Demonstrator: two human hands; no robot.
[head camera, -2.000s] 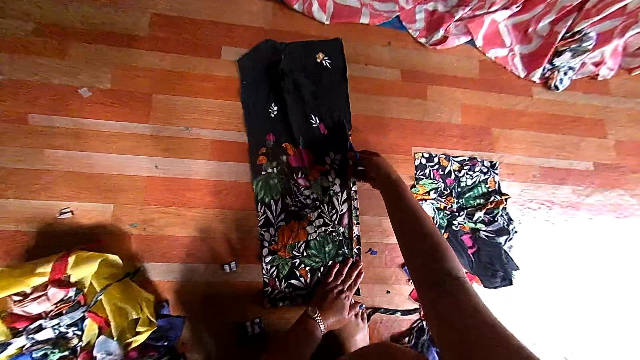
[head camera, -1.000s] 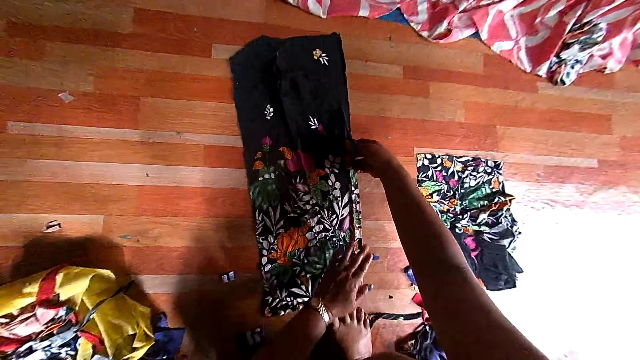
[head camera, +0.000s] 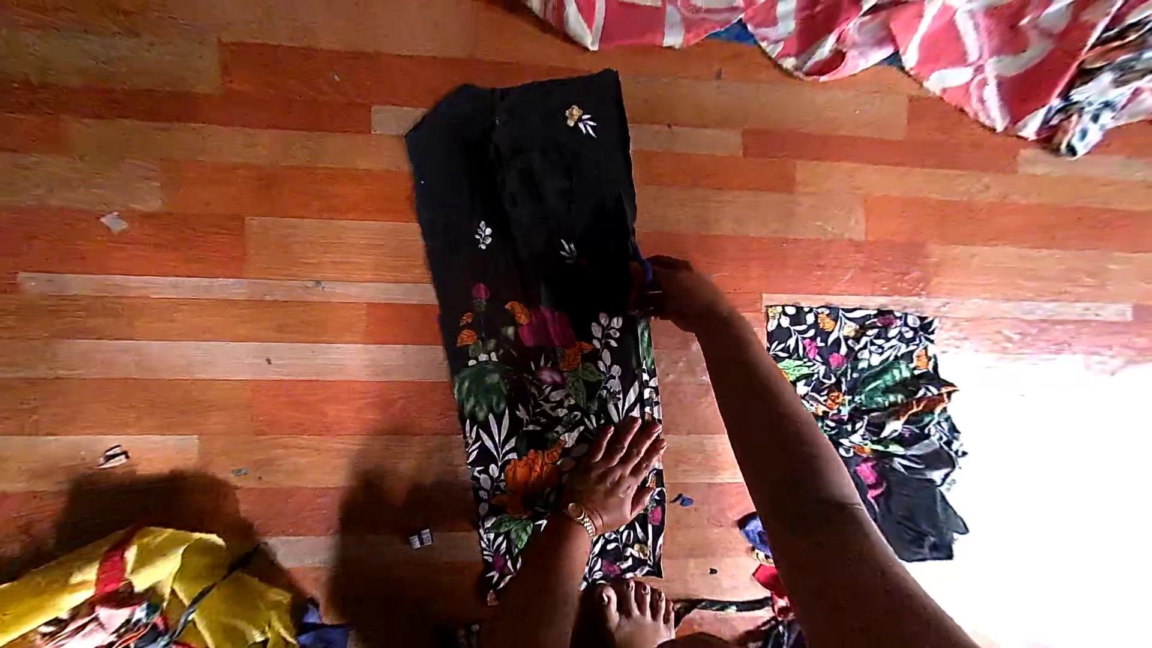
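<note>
A long folded piece of black floral cloth (head camera: 531, 360) lies on the wood-patterned floor, plain black at the far end and densely printed toward me. My left hand (head camera: 616, 477) presses flat on its near printed part, fingers spread, with a bracelet at the wrist. At the cloth's right edge, about midway along, my right hand (head camera: 675, 292) grips what looks like blue-handled scissors (head camera: 643, 270); the blades cannot be made out against the black cloth. My bare foot (head camera: 637, 612) rests at the near end of the cloth.
A crumpled matching floral piece (head camera: 864, 414) lies to the right beside bright glare. Yellow cloth (head camera: 207, 576) with mixed scraps is heaped at lower left. Red-and-white cloth (head camera: 837, 36) spreads along the top right. Small scraps (head camera: 421, 539) dot the floor.
My left hand has shifted a little farther up the cloth and now lies flat with fingers spread. My right hand stays at the cloth's right edge.
</note>
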